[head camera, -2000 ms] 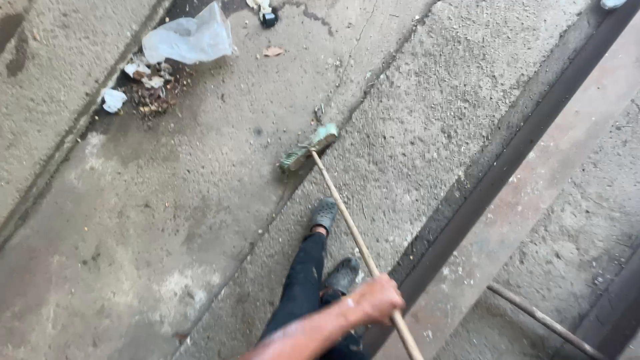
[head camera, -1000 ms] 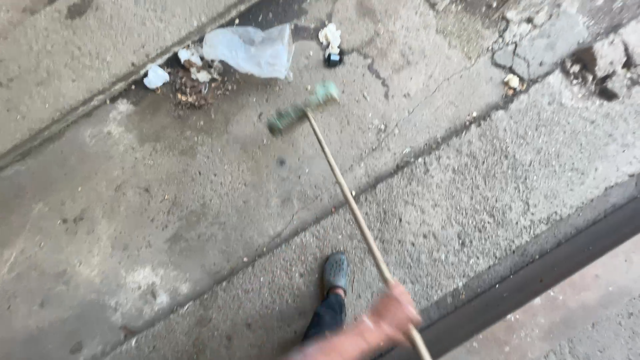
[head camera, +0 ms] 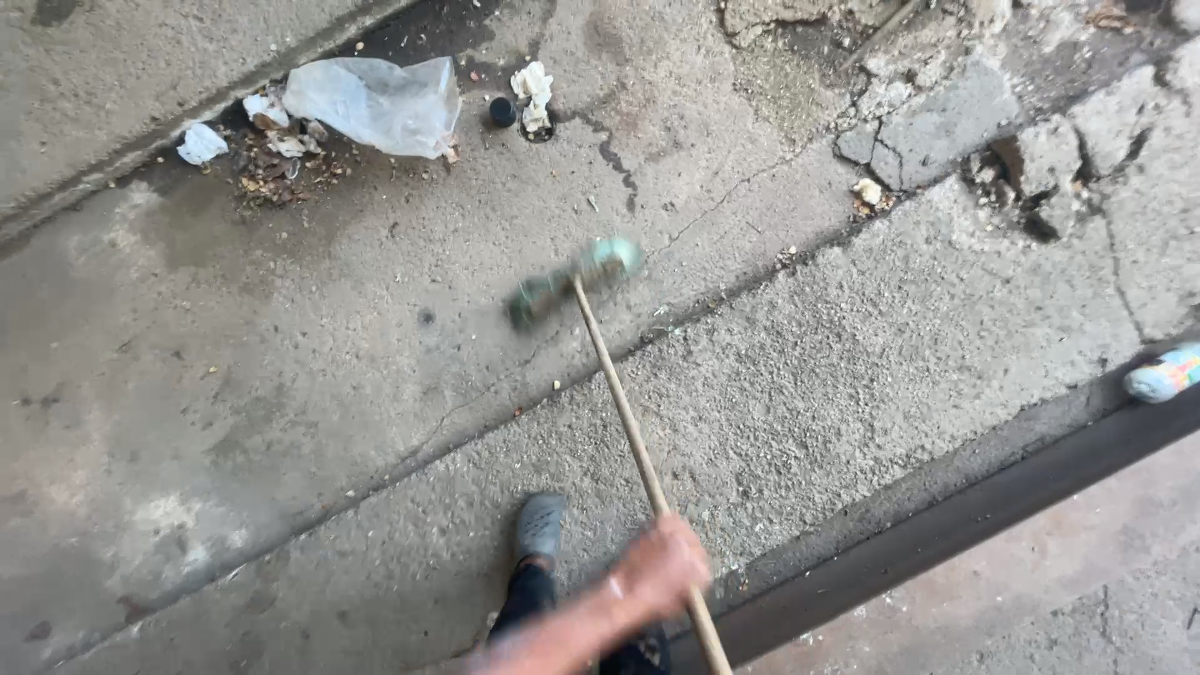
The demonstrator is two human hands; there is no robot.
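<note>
My left hand (head camera: 664, 567) is closed around the long wooden handle (head camera: 623, 403) of a broom, low in the view. The handle slants up and to the left to a blurred green broom head (head camera: 575, 281), which is over the concrete just beyond the seam. My right hand is out of view. Beyond the broom head are a clear plastic bag (head camera: 375, 105), a heap of dry leaves and debris (head camera: 281, 169), a crumpled white scrap (head camera: 202, 144), a dark round cap (head camera: 502, 112) and a pale crumpled piece (head camera: 534, 94) beside a small hole.
My shod foot (head camera: 541, 525) stands on the rough concrete strip. A dark metal rail or channel (head camera: 956, 525) crosses the lower right, with a colourful bottle-like item (head camera: 1165, 373) by it. Broken concrete slabs (head camera: 947, 122) lie at the upper right. A raised edge (head camera: 103, 173) runs along the upper left.
Since a second ago the broom head has moved away from the bag and cap, towards the seam. My left hand keeps hold of the handle. The view has shifted.
</note>
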